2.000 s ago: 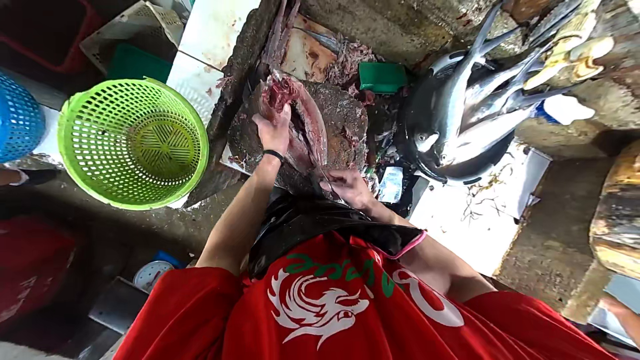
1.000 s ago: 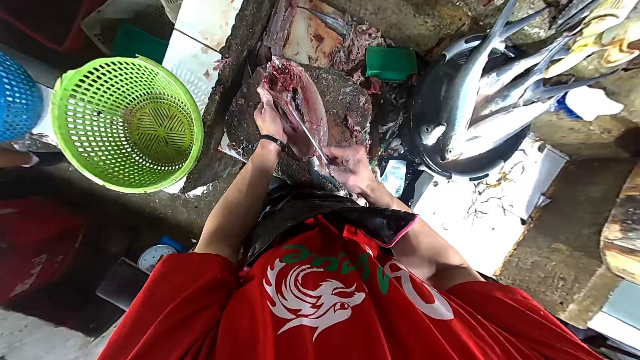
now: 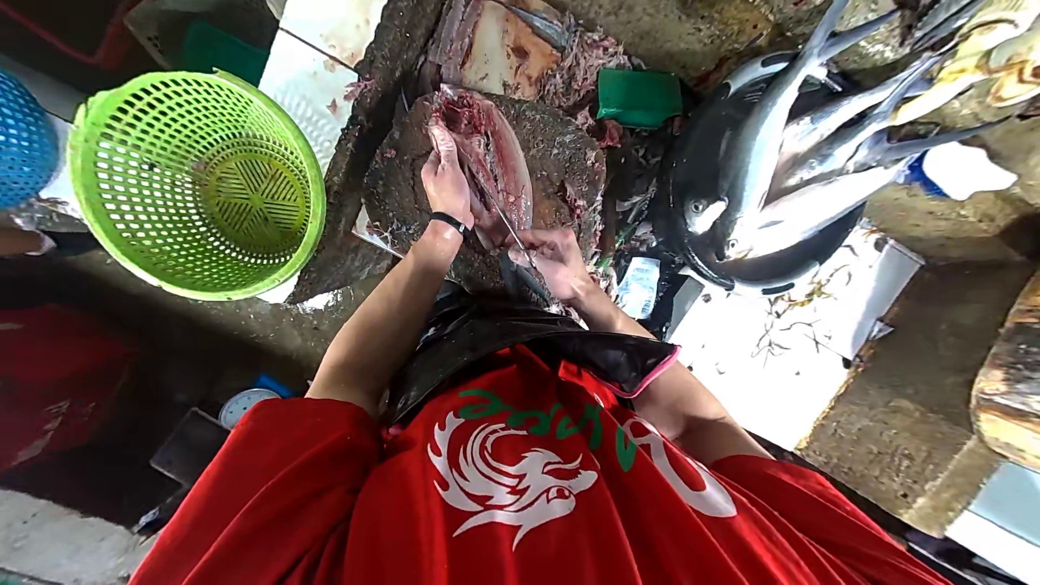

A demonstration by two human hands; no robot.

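A split fish with red flesh [image 3: 508, 166] lies on a round, stained chopping block [image 3: 569, 154]. My left hand [image 3: 447, 179] grips the fish's left edge, fingers toward its upper end; a black band circles that wrist. Lower right, my right hand [image 3: 554, 260] is closed around what looks like the handle of a thin knife [image 3: 505, 218], whose blade points up and left across the lower part of the flesh. The fingers hide most of the handle. Below the block hangs a black apron [image 3: 504, 325] over a red shirt.
On the left stands a green plastic basket [image 3: 199, 183], with a blue basket [image 3: 24, 138] beyond it. A black tub [image 3: 691, 179] with several whole silver fish [image 3: 829, 203] is on the right. Near the block are a green container [image 3: 639, 97], fish scraps [image 3: 581, 65] and a clear plastic item [image 3: 639, 286].
The blade, hard to make out two seconds ago, shows across the flesh in the two later frames. My left hand stays on the fish throughout.
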